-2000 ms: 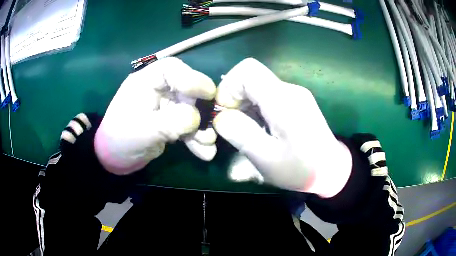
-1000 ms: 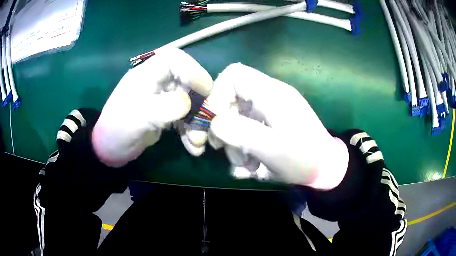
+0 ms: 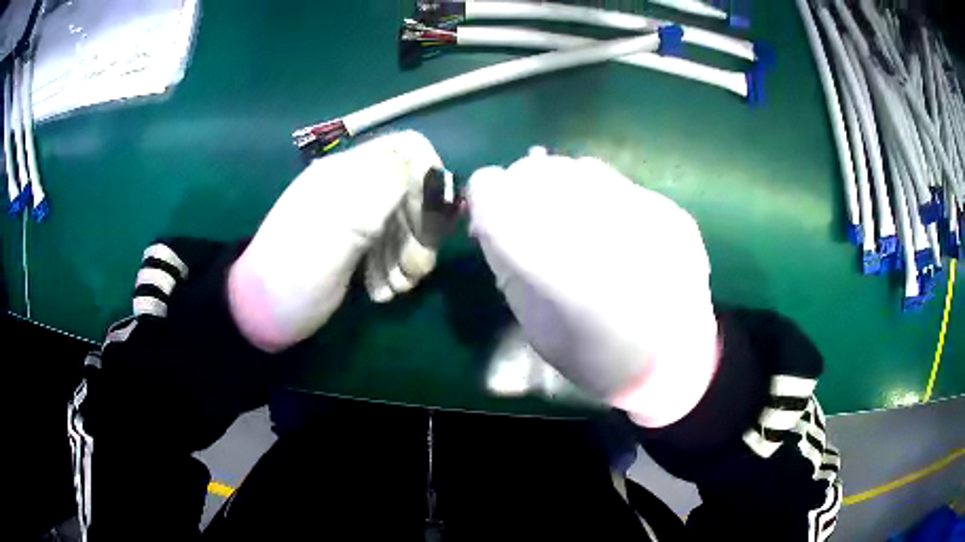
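Observation:
My left hand (image 3: 349,228), in a white knit glove, is shut on a small black connector housing (image 3: 437,198) held at the fingertips. My right hand (image 3: 598,270), gloved the same way, is close to the right of the housing, its back turned up. A little reddish wire (image 3: 459,203) shows between the housing and my right fingers. My right fingertips and most of the wires are hidden. A pale, blurred shape (image 3: 519,365) shows below my right hand; I cannot tell if it is glove or cable.
White cables (image 3: 508,75) with loose wire ends left and blue connectors (image 3: 757,74) right lie at top centre. A cable pile (image 3: 878,127) lies at right. A few thin cables (image 3: 23,138) and a sleeved paper (image 3: 111,53) are at left. The green bench edge (image 3: 455,409) runs below.
Both hands have turned; the black housing now stands more upright, and the coloured wires seen one second ago are mostly hidden. The bench view has shifted slightly downward.

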